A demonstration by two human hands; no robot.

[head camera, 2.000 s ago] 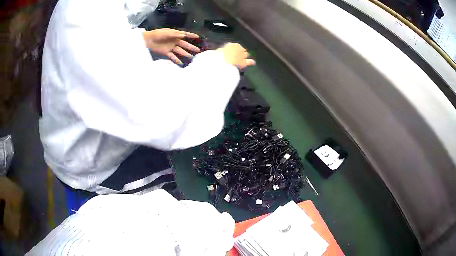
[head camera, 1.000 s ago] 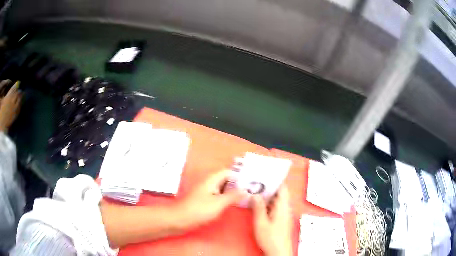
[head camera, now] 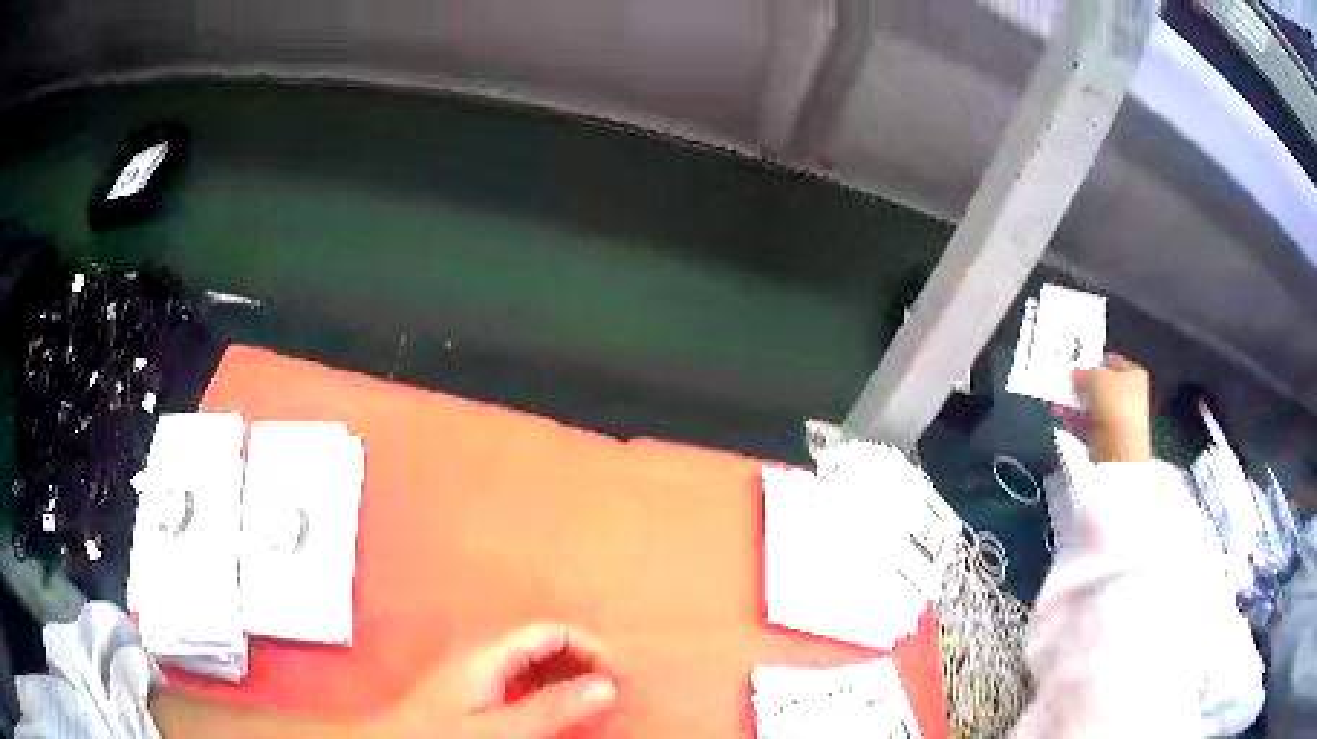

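My left hand (head camera: 542, 681) is low over the red-orange mat (head camera: 535, 505), fingers loosely curled with a gap to the thumb, and empty. My right hand (head camera: 1118, 407) is stretched out to the far right beyond the post and holds a white manual (head camera: 1065, 344) with a ring picture, with other white paper edges beside it. Two stacks of manuals, one (head camera: 188, 534) and another (head camera: 301, 531), lie side by side at the mat's left. White leaflets (head camera: 831, 556) and QR leaflets (head camera: 831, 703) lie at its right.
A black box base (head camera: 137, 173) with white paper is on the green belt (head camera: 477, 246), far left. Black cables (head camera: 90, 390) heap left of the mat. A pale post (head camera: 1011, 217) slants beside the rubber bands (head camera: 985, 650). White bundles (head camera: 1228, 491) and a grey-blue sleeve (head camera: 1296, 643) are far right.
The view has swung from the left neighbour to the mat. My hands were together on a manual over the mat; now my right hand has carried it far right and my left hand has let go.
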